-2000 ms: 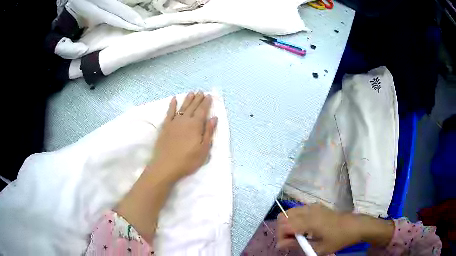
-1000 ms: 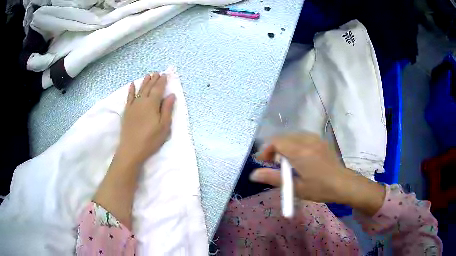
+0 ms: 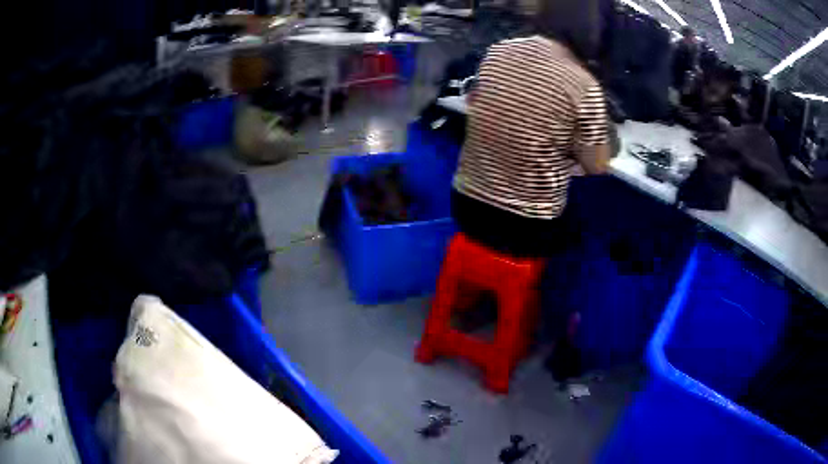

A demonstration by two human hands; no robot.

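Neither of my hands is in the picture. Nearest in front, at the lower left, an off-white garment [image 3: 195, 390] with a small black printed mark lies over a blue plastic bin [image 3: 309, 390]. A strip of the pale tabletop [image 3: 36, 362] shows at the left edge. On it are the orange-red and yellow scissor handles [image 3: 11, 311] and small pink snips [image 3: 20, 424], both near the picture's edge. The white garment on the table and the white-handled tool are out of view.
A person in a striped top [image 3: 527, 127] sits on a red stool [image 3: 486, 308], back to me, at a white table [image 3: 763, 222]. A blue bin [image 3: 395, 263] holds dark cloth; another blue bin [image 3: 672, 408] is lower right. Dark garments [image 3: 154, 199] are heaped left. Black scraps [image 3: 438, 421] lie on the floor.
The view has swung up and to the right, away from the tabletop. Both hands and the white panel have left the picture. The binned garment now shows at the lower left.
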